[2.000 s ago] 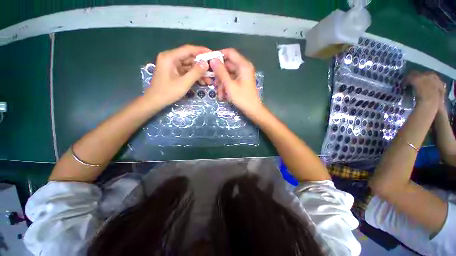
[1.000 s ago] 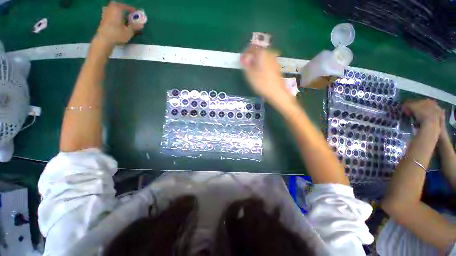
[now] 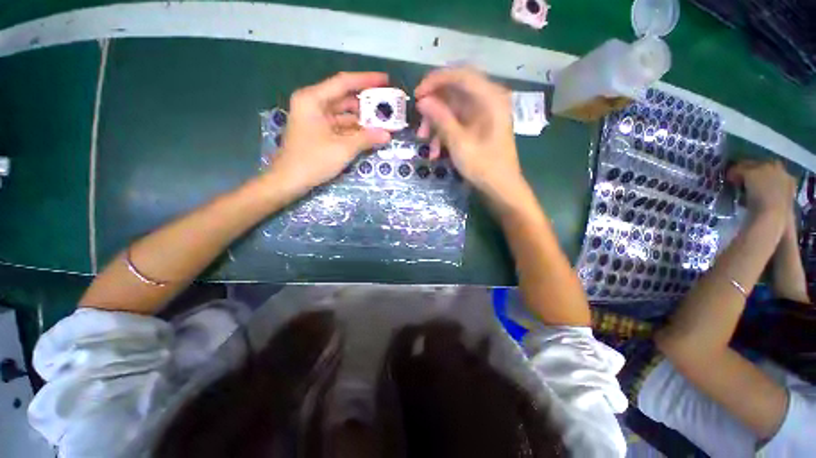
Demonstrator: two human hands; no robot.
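Note:
My left hand holds a white square housing with a dark round centre between thumb and fingers, above the back of the blister tray. My right hand is just right of the housing, fingers bent and slightly blurred; I cannot tell whether it holds anything small. The clear blister tray lies in front of me. Dark discs show in its back rows, and the front pockets look clear. My hands cover part of its back edge.
A pinkish housing lies on the green belt. A translucent bottle with an open lid and a small white paper are at the white rail. Larger blister trays lie right, by a neighbour's hands. Black trays are top right.
My left hand has come back from the belt at the left and holds a housing over the tray. My right hand has left the housing on the belt and moved beside the held one.

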